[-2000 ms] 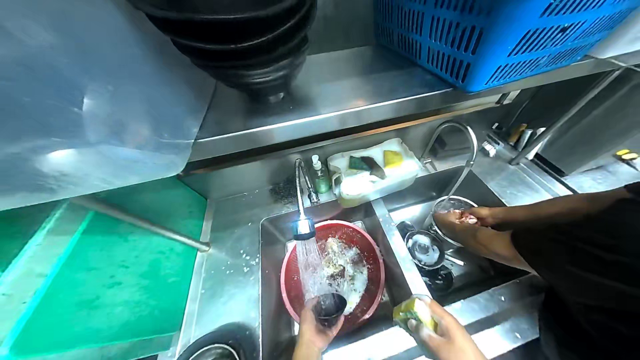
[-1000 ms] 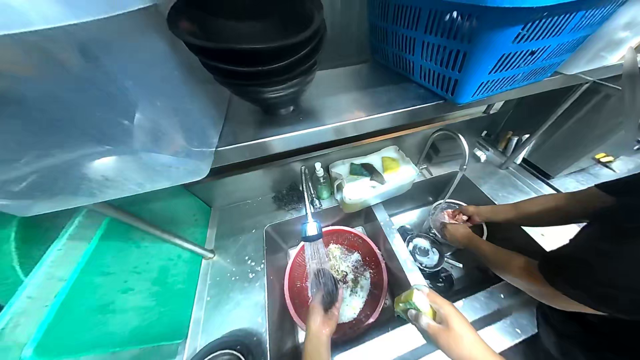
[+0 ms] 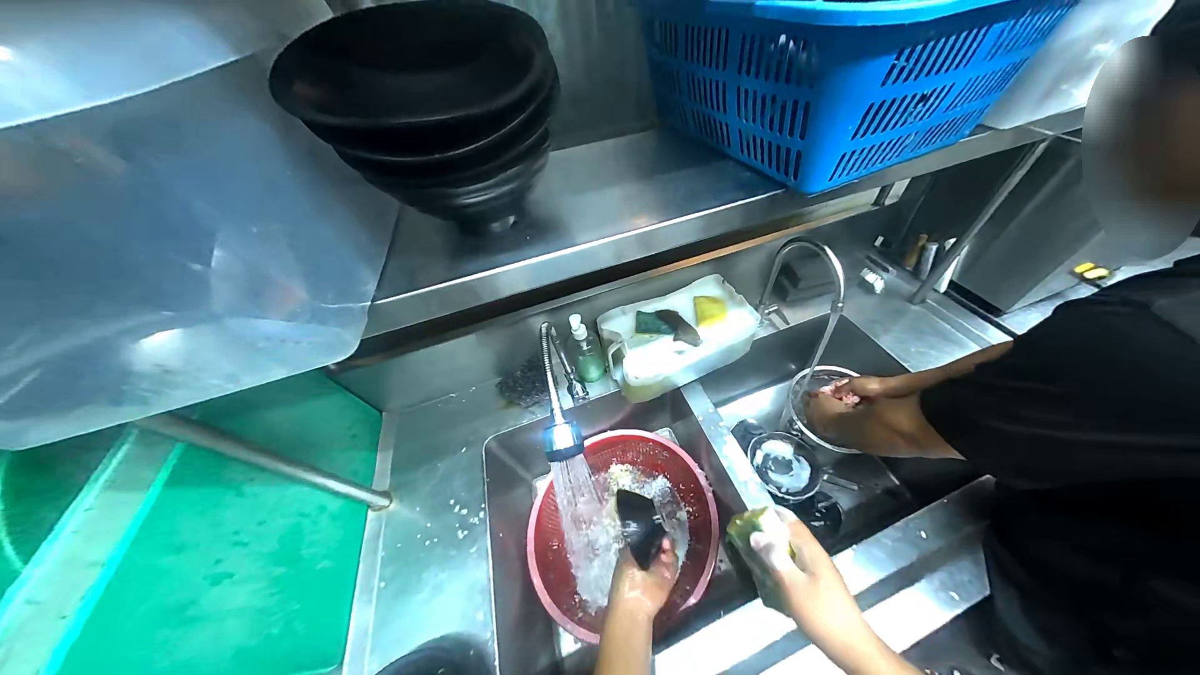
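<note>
My left hand (image 3: 645,583) holds a small black bowl (image 3: 639,527), tilted above a red plastic colander (image 3: 544,562) in the left basin. Food scraps and suds lie in the colander. Beside the bowl, water sprays down from a faucet head (image 3: 563,441). My right hand (image 3: 797,558) grips a soapy green and yellow sponge (image 3: 757,553) over the front of the divider between the basins. In the right basin, a co-worker's hands (image 3: 848,398) are at a round container (image 3: 814,441) under a curved faucet (image 3: 832,272); black dishes (image 3: 786,466) lie nearby.
Behind the sinks stand a soap pump bottle (image 3: 589,352) and a white tub (image 3: 647,375) with sponges. Stacked black bowls (image 3: 422,112) and a blue plastic basket (image 3: 750,103) rest on the steel shelf (image 3: 600,211). A co-worker (image 3: 1078,375) stands close on the right.
The small black bowl in my left hand has come out from under the spray to its right and is turned differently. My right hand still holds the sponge.
</note>
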